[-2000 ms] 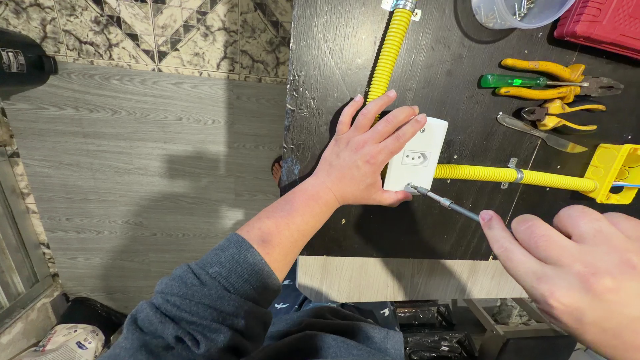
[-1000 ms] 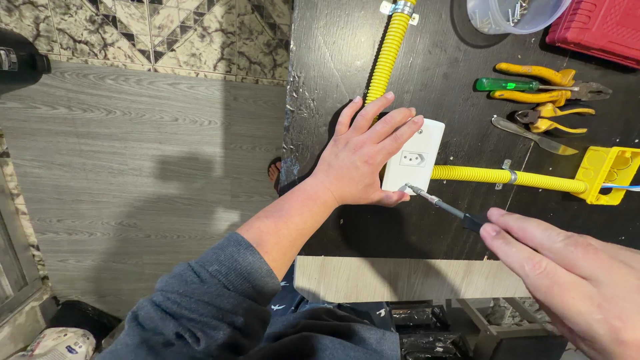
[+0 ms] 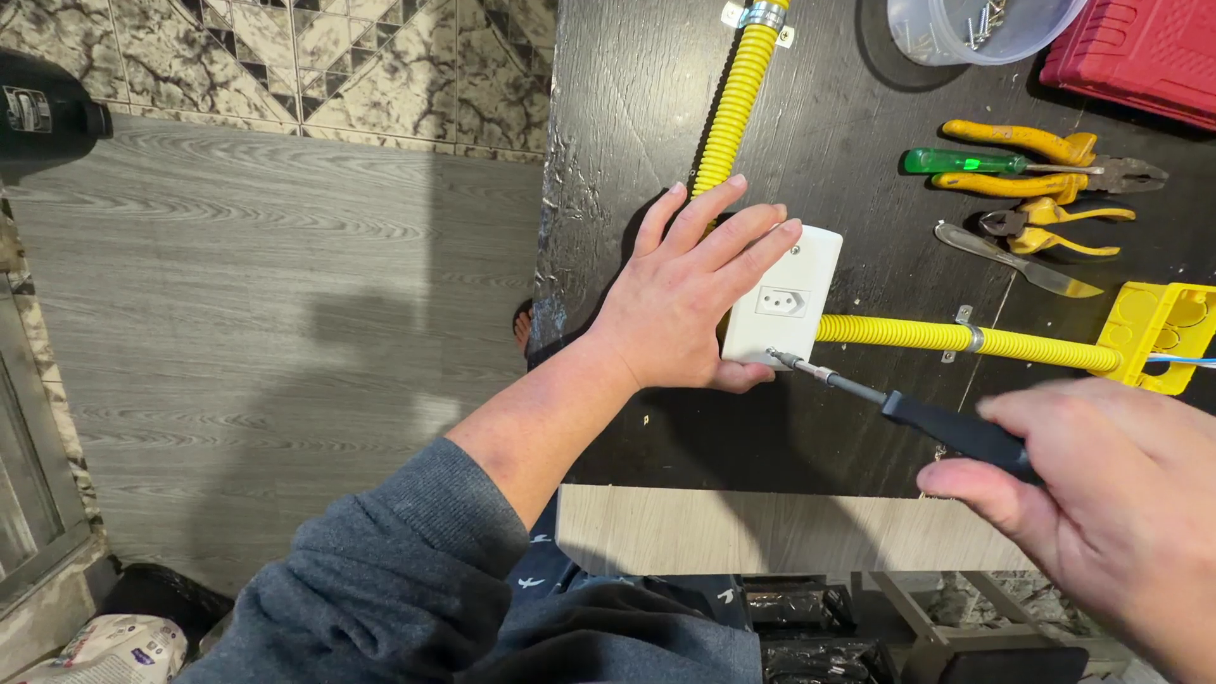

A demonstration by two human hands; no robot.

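Observation:
My left hand (image 3: pixel 689 285) lies spread over the left side of a white outlet cover plate (image 3: pixel 755 328), pressing on it, with the thumb at its lower edge. A three-hole socket (image 3: pixel 782 302) sits in the plate's middle, and a screw (image 3: pixel 796 250) shows near its top. In my right hand (image 3: pixel 1102 494) is a screwdriver with a black handle (image 3: pixel 959 432); its tip meets the plate's lower screw position. Yellow corrugated conduit (image 3: pixel 736 104) runs up from behind my left hand. Another yellow conduit (image 3: pixel 1026 344) leads right to a yellow electrical box (image 3: pixel 1154 332) with wires.
On the black tabletop (image 3: pixel 617 142) lie combination pliers (image 3: pixel 1130 175), a green-handled screwdriver (image 3: pixel 964 161), diagonal cutters (image 3: pixel 1031 228) and a table knife (image 3: pixel 1016 258). A clear tub of screws (image 3: pixel 936 28) and a red case (image 3: pixel 1140 57) stand at the top right.
My right hand has shifted and changed its hold, so more of the screwdriver's black handle shows than before. My left hand has stayed on the plate.

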